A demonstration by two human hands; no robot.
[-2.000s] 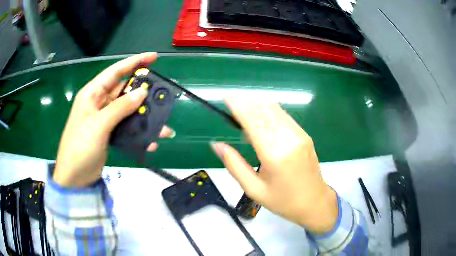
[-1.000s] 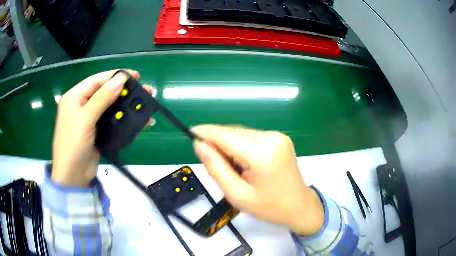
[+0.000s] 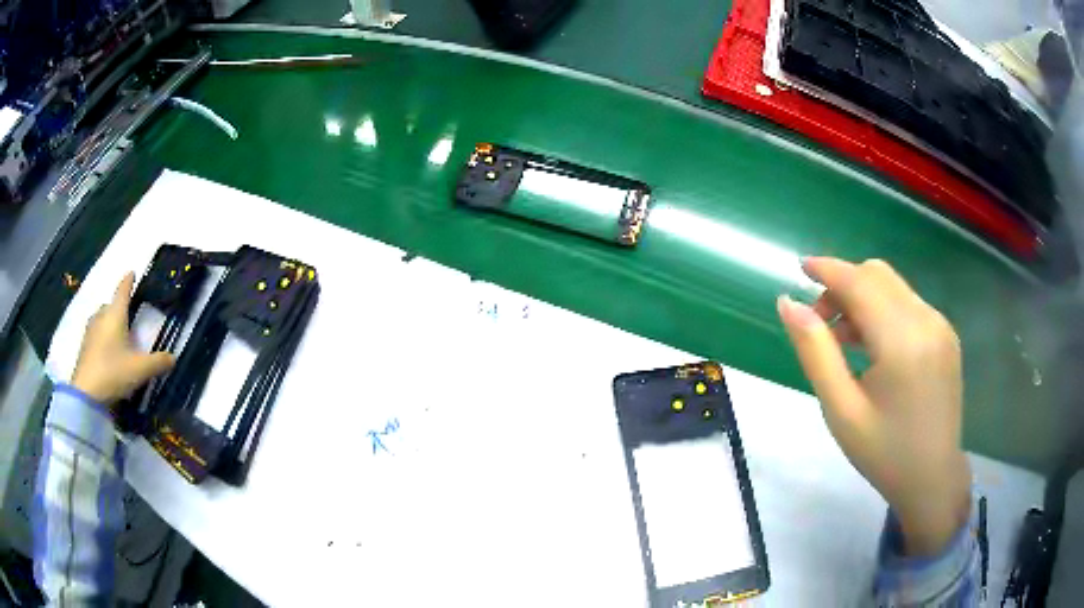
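Note:
My left hand (image 3: 109, 356) is at the left edge of the white sheet, its thumb and fingers around the side of a black phone middle frame (image 3: 178, 271) in an overlapping group. Another frame (image 3: 268, 279) of the group lies beside it, camera end up, with yellow dots. My right hand (image 3: 886, 392) is raised over the belt's near edge at right, empty, thumb and index finger apart. One frame (image 3: 666, 410) lies alone on the sheet, left of my right hand. Another frame (image 3: 485, 188) lies on the green belt.
The white sheet (image 3: 476, 475) covers the near bench. The green belt (image 3: 369, 190) runs beyond it. A red tray (image 3: 820, 137), with a white layer and black blister trays (image 3: 856, 59) on it, is at far right. Thin rods and cables are at upper left.
The view has swung left. The frame held between both hands is no longer there. My left hand has moved to the group at left; my right hand has let go. A frame now shows on the belt.

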